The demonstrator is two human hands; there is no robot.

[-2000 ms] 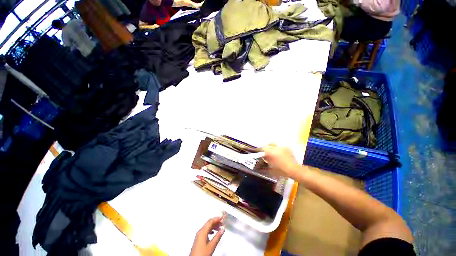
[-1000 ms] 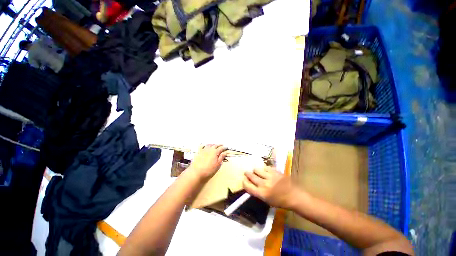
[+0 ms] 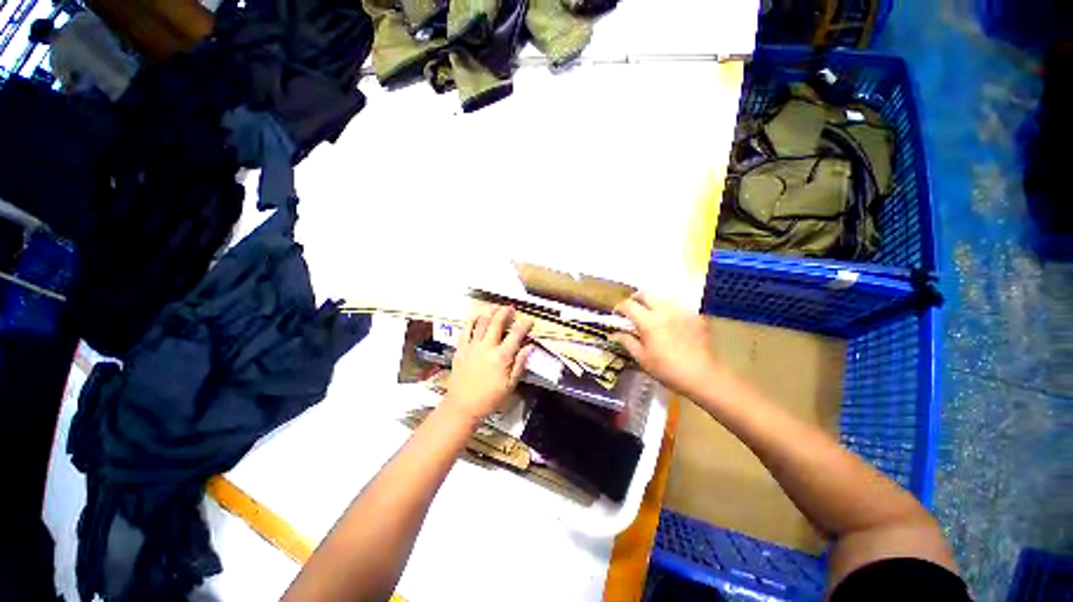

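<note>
A small white basket (image 3: 630, 508) stands at the table's right edge, full of brown and pale cardboard strips (image 3: 577, 353) and cards. A black flat item (image 3: 582, 445) lies in its near right part. My left hand (image 3: 488, 359) rests with spread fingers on the strips at the basket's left-middle. My right hand (image 3: 659, 341) has its fingers on the upper ends of the cards at the far right side. A brown card (image 3: 571, 286) stands up behind them. What lies under my fingers is partly hidden.
Dark grey-blue garments (image 3: 206, 376) lie on the table (image 3: 506, 176) at left, beside a black heap (image 3: 153, 223). Olive garments (image 3: 482, 47) lie at the far end. Blue crates (image 3: 924, 282) stand on the floor at right, one holding olive garments (image 3: 812, 176), one lined with cardboard (image 3: 765, 435).
My left hand has come from beside the basket onto the cards. The broad tan card held a second ago no longer lies across the basket. Strips and the black item show again.
</note>
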